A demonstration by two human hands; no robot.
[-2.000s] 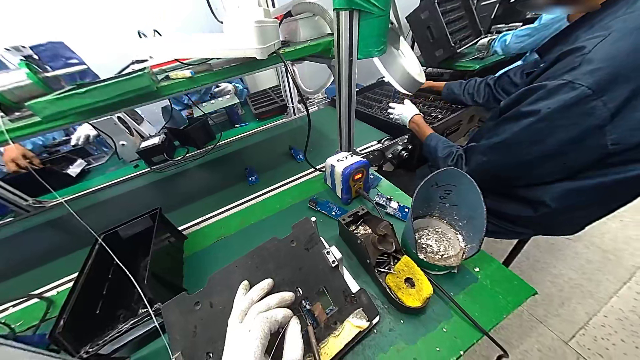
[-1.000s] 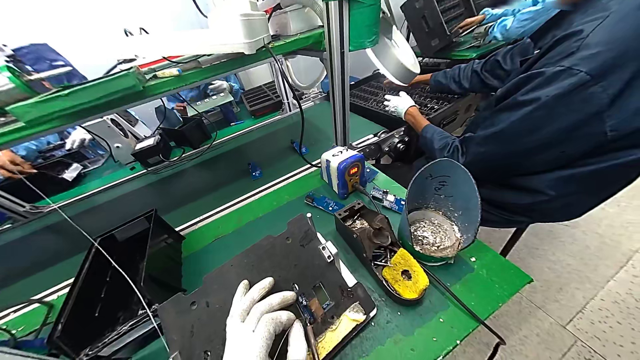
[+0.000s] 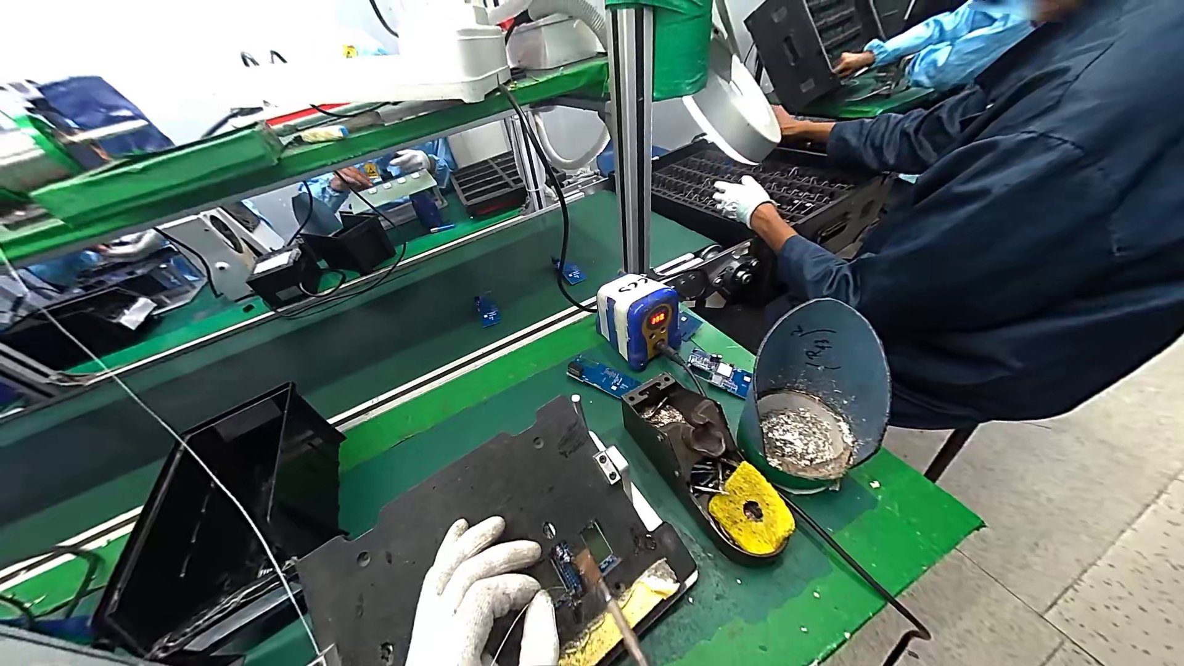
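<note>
My left hand (image 3: 486, 592), in a white knit glove, rests over a black fixture plate (image 3: 444, 499) with a thin solder wire (image 3: 520, 622) between its fingers. The tip of a soldering iron (image 3: 606, 592) reaches from the bottom edge to a small blue circuit board (image 3: 567, 566) set in the plate. My right hand is out of frame. A yellow sponge strip (image 3: 629, 615) lies along the plate's near right edge. Right of the plate stands an iron holder (image 3: 684, 453) with a yellow sponge (image 3: 754, 509). Beside it, a cut-open cup (image 3: 814, 370) holds solder scraps.
A blue and white soldering station (image 3: 638, 319) with a lit display stands behind the holder, near blue circuit boards (image 3: 603, 376). A black bin (image 3: 213, 518) is at left. A metal post (image 3: 632, 139) rises behind. A co-worker in dark blue (image 3: 999, 213) handles a black tray (image 3: 777, 185) at right.
The soldering iron's tip shows more plainly over the circuit board now. My left hand stays in about the same place on the plate.
</note>
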